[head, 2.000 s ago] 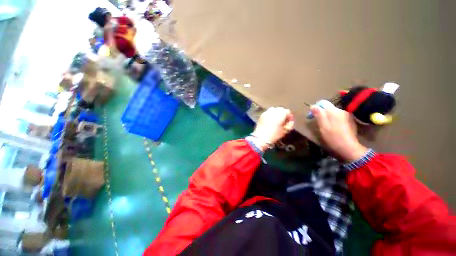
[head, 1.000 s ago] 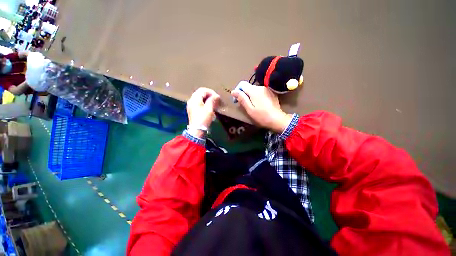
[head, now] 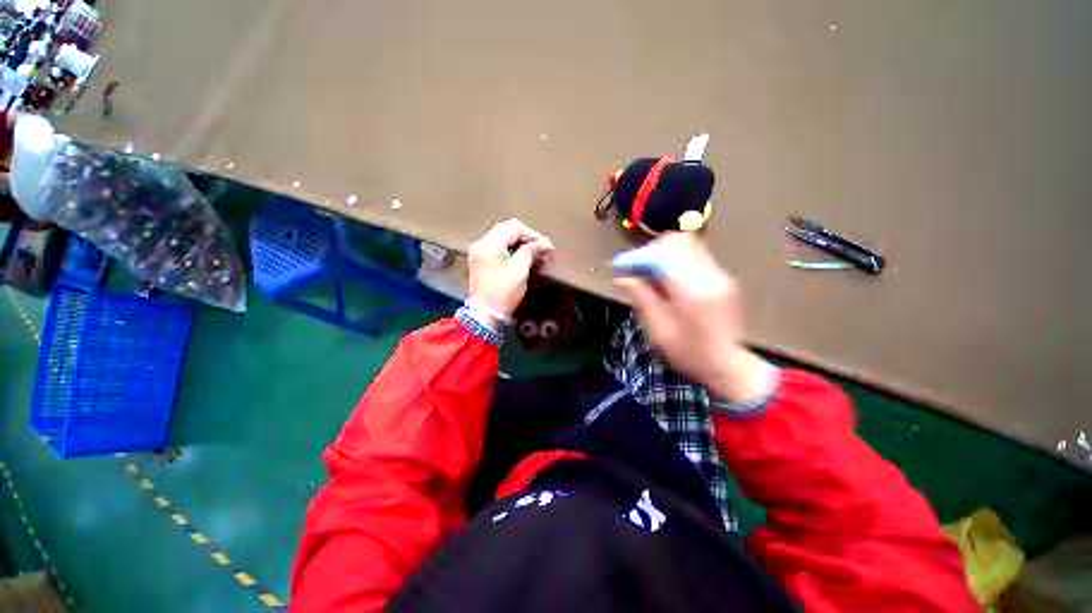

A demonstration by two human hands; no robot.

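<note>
My left hand (head: 505,266) is at the table edge, thumb and fingertips pinched together; what they pinch is too small to see. My right hand (head: 689,309) is blurred, to the right of it and apart, with a pale blue wrap at a fingertip; whether it holds anything cannot be told. The black plush penguin toy (head: 678,195), with red band, yellow tips, white label and dark loop, lies on the brown table (head: 479,108) just beyond my right hand. A dark slim tool (head: 838,244) lies to the right, with a thin pale piece (head: 821,265) beside it.
Below the table edge are a blue plastic stool (head: 291,254), a brown carton (head: 563,321) with pale rings and a blue crate (head: 110,374) on the green floor. A clear bag of small parts (head: 150,222) hangs at the left edge. A yellow bag (head: 987,553) is at lower right.
The view has shifted, bringing the dark tool into sight. My right hand has moved away from my left, down and right, and no longer sits right against the toy. The left hand stays pinched.
</note>
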